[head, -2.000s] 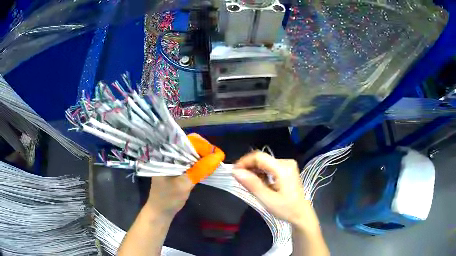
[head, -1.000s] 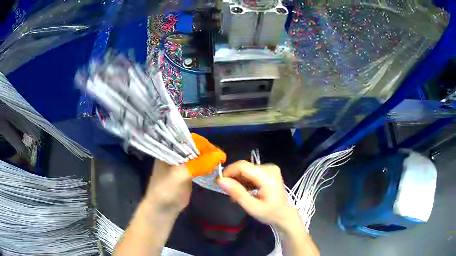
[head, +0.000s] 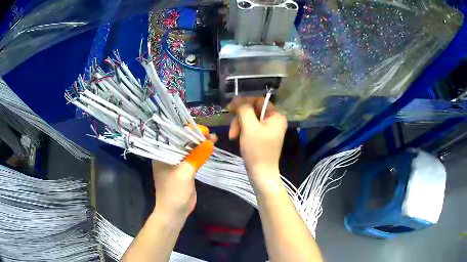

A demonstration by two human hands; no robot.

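My left hand point(head: 176, 187), with orange finger cots point(head: 198, 153) on thumb and finger, grips a thick cable bundle point(head: 133, 115). The bundle fans out to the upper left, with fine coloured cores at its tips. My right hand point(head: 256, 125) is raised at the front of the grey wire stripping machine point(head: 251, 66), its fingers slightly blurred. It holds a white cable point(head: 236, 86) whose end stands upright at the machine's dark slot. Another short white piece point(head: 265, 105) with frayed cores sticks up from the hand's right side.
Pneumatic cylinders point(head: 263, 23) stand above the slot. Wire scrap point(head: 171, 66) lies left of the machine under a blue air hose. Clear plastic sheet point(head: 379, 56) covers the bench's right. Cable stock point(head: 43, 215) lies lower left. Loose cable ends point(head: 327, 179) hang right of my forearm. A blue stool point(head: 389, 197) stands right.
My right hand has moved up from beside the orange finger cots to the machine's slot, with a cable in its fingers. My left hand has shifted slightly left and down, still gripping the bundle.
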